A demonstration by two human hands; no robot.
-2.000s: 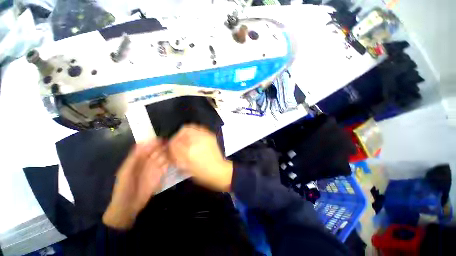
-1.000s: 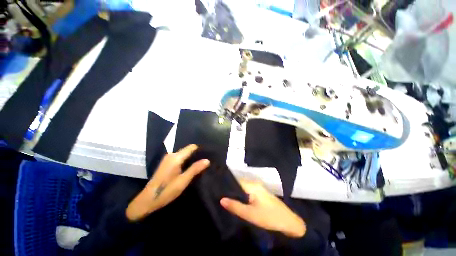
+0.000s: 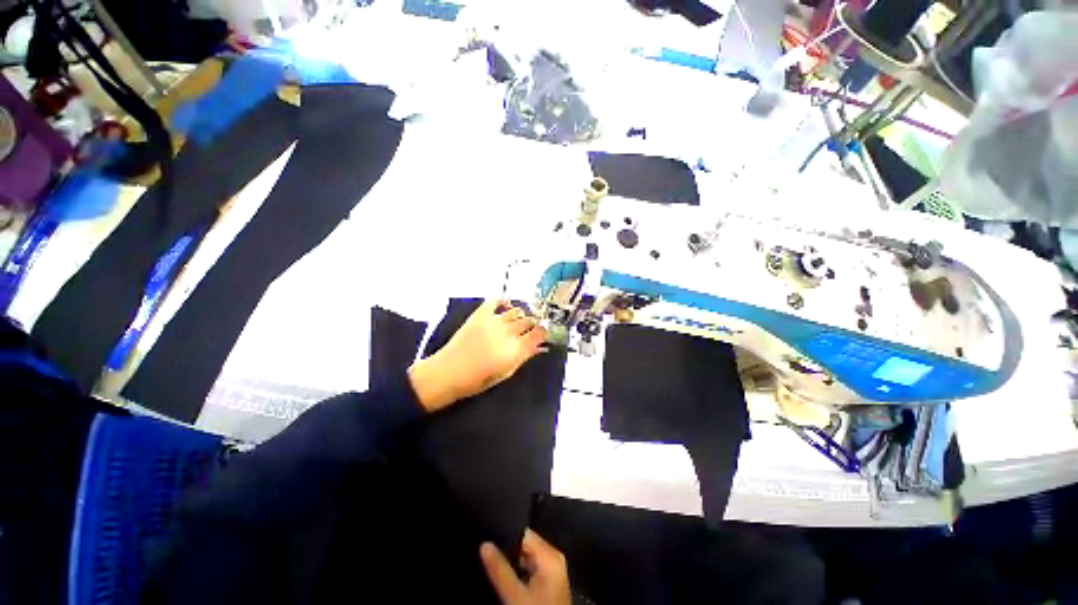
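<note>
A black garment panel (image 3: 502, 414) lies left of and in front of the needle, running over the table's front edge. My left hand (image 3: 485, 351) rests on its far end beside the presser foot (image 3: 564, 325), fingertips together on the cloth. My right hand (image 3: 532, 573) grips the near end of the panel at the bottom of the view, partly cut off. The small black panels (image 3: 674, 384) with a pointed tail lie right of the needle under the arm of the white and blue sewing machine (image 3: 780, 278).
Long black cut panels (image 3: 278, 242) lie on the table at the left. A blue crate (image 3: 136, 508) is below left. Snips and tools (image 3: 904, 449) hang at the right front. A black piece (image 3: 644, 177) lies behind the machine, near a patterned bag (image 3: 550, 101).
The view has swung from the machine's right side towards the left. My left hand has moved up to the presser foot. My right hand has moved down to the panel's near end.
</note>
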